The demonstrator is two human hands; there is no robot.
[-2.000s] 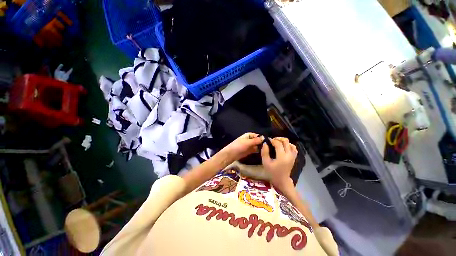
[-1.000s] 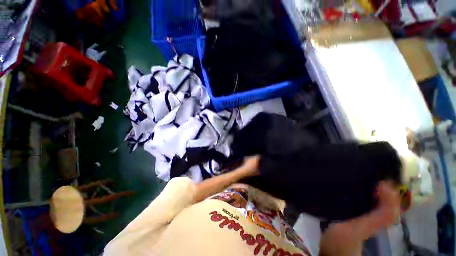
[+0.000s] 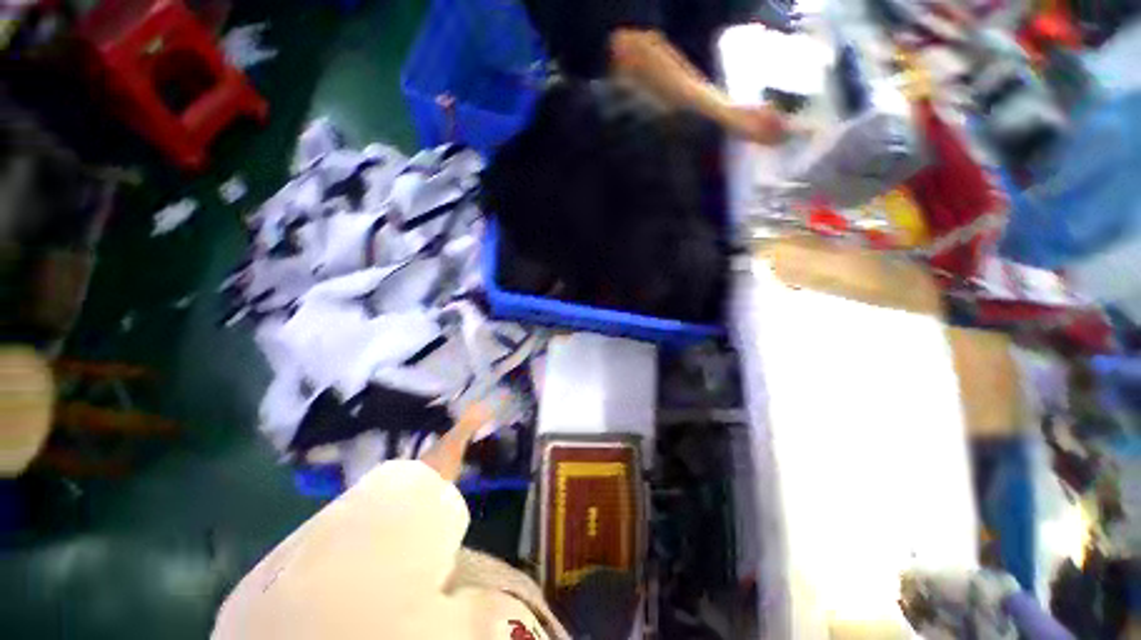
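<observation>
My left hand is small and blurred at the lower right part of the pile of white-and-black pieces. Its fingers are at the cloth, but I cannot tell whether they grip it. My right hand is out of the picture. The pile is a loose heap, with a blue edge showing beneath it. To its right stands the large blue crate, full of black cloth.
The small blue basket is behind the crate. The white sewing table runs along the right. A brown-yellow framed panel lies below the crate. Another person's forearm reaches over at the top. A red stool stands upper left.
The view has turned, and the crate and table now appear more upright. The black piece is no longer stretched between my hands. My left hand has moved to the pile; my right hand has left the view.
</observation>
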